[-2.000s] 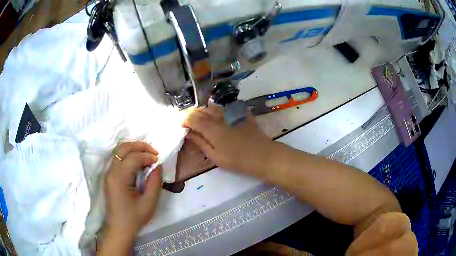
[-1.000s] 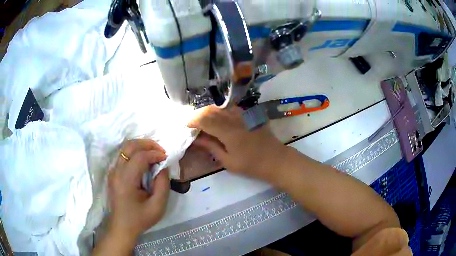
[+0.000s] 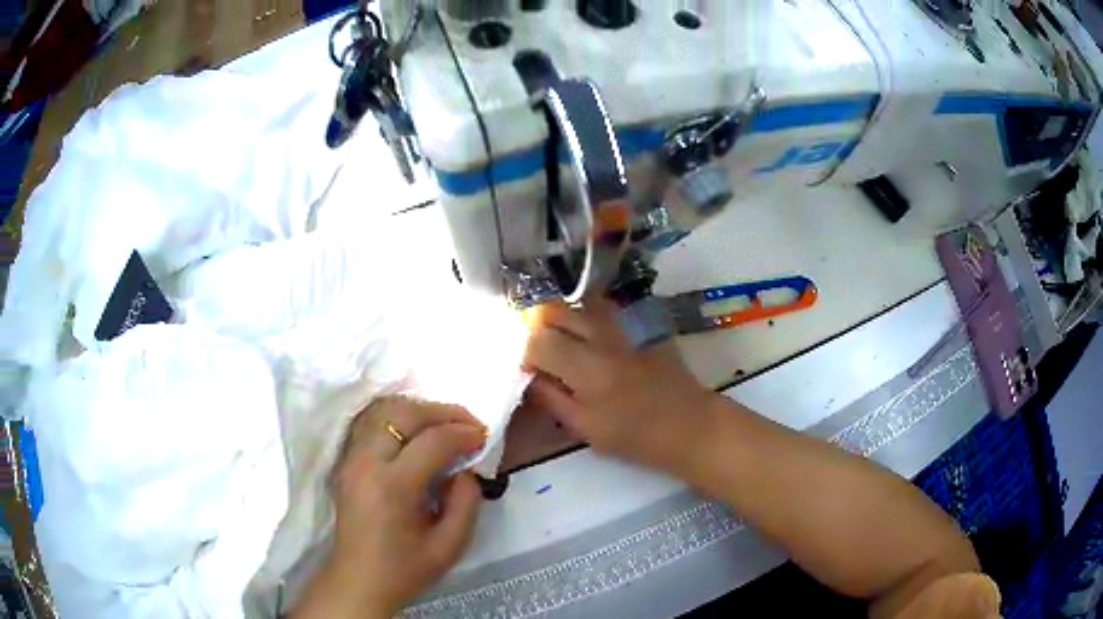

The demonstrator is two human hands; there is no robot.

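Note:
The white gathered garment [image 3: 157, 441] fills the left side and runs under the lit needle area of the sewing machine [image 3: 689, 85]. My left hand [image 3: 405, 484], with a ring, pinches the garment's edge between thumb and fingers in front of the needle. My right hand [image 3: 617, 381] lies on the garment edge just beside the needle, fingertips pressed down on the cloth. Bright lamp glare hides the presser foot and stitch line. A black label [image 3: 133, 299] shows on the garment.
Thread snips [image 3: 750, 302] with blue and orange handles lie right of the needle. A small black piece [image 3: 883, 197] and a mauve smartphone [image 3: 992, 327] are further right. A ruler strip [image 3: 605, 556] follows the table's front edge. Blue crates show at lower right.
The view has shifted, so the machine and table sit lower and further right. My left hand is closer to the needle, with the cloth edge still pinched. My right hand stays beside the needle.

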